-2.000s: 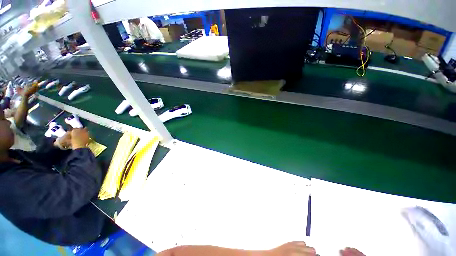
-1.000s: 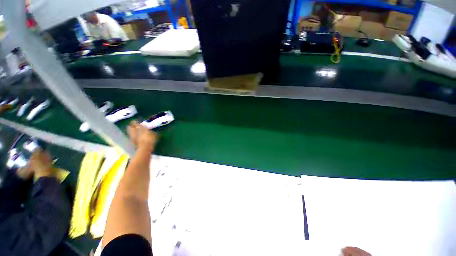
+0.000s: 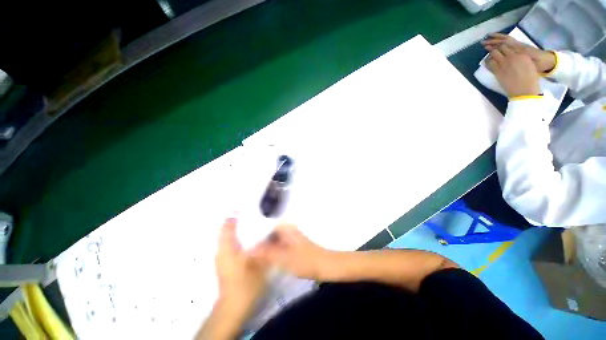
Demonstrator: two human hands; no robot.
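Note:
A white handheld device point(image 3: 274, 194) with a dark oval panel and dark end is held over the white work sheets point(image 3: 372, 146), blurred, its dark end pointing away from me. Its white body blends into the sheet. My left hand point(image 3: 238, 265) is at its lower left side. My right hand point(image 3: 292, 252) is at its lower right, fingers closed around the near end. Both hands touch or nearly touch each other. The left part of the sheets bears small black marks.
The green conveyor belt point(image 3: 179, 126) runs beyond the sheets. Yellow strips point(image 3: 41, 315) lie at the lower left by a white post. At the right, a person's hands point(image 3: 515, 66) handle a white item beside a shiny tray point(image 3: 565, 25). A blue stool point(image 3: 475, 229) stands below.
The view has swung to the right. My left hand has come back from the device on the belt; a device is now held in front of me, with both hands together at it.

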